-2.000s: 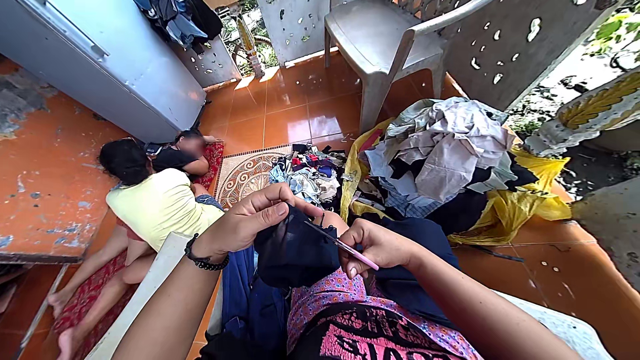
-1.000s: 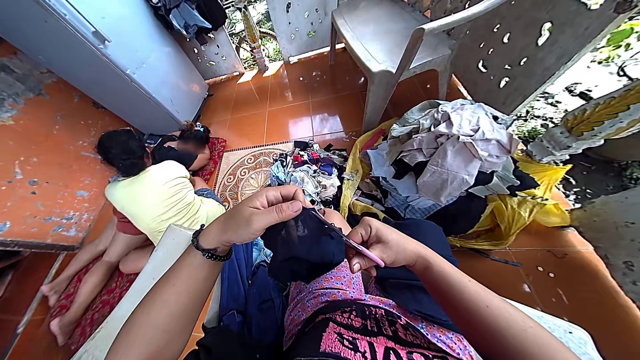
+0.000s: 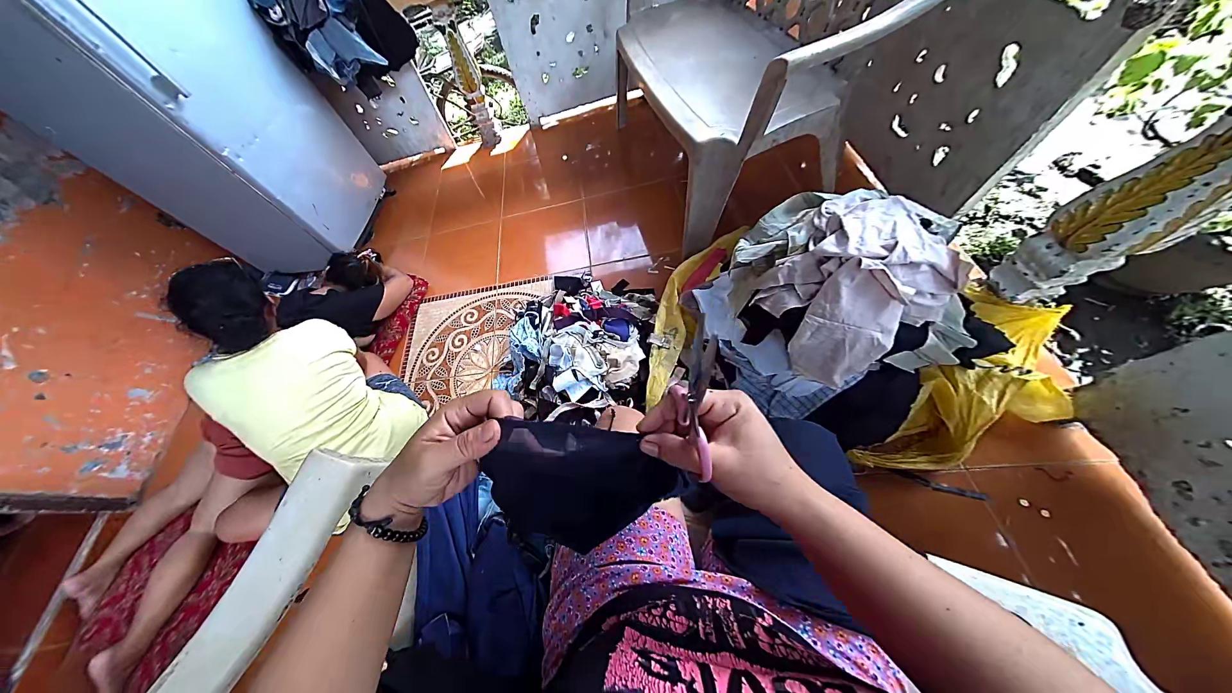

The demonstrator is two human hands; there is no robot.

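A piece of dark navy fabric [image 3: 577,481] is stretched between my two hands above my lap. My left hand [image 3: 443,462] pinches its left corner between thumb and fingers. Its right corner is pinched by my right hand [image 3: 727,448], which also holds pink-handled scissors [image 3: 700,404], blades pointing up and away from the fabric. Just beyond the fabric lies a heap of small cloth scraps [image 3: 582,351]. More dark blue cloth [image 3: 472,577] hangs beside my left leg, and dark cloth [image 3: 789,539] lies over my right thigh.
A yellow plastic sack [image 3: 924,433] with a large pile of cloth [image 3: 857,279] lies front right. A plastic chair [image 3: 722,67] stands behind it. Two people lie on a red mat [image 3: 144,587] at the left, near a refrigerator [image 3: 221,115]. A white chair arm [image 3: 279,568] is beside my left forearm.
The scissors have turned from lying across the fabric to pointing upward, off it. My right hand now pinches the fabric's edge, and the fabric is spread wider between my hands.
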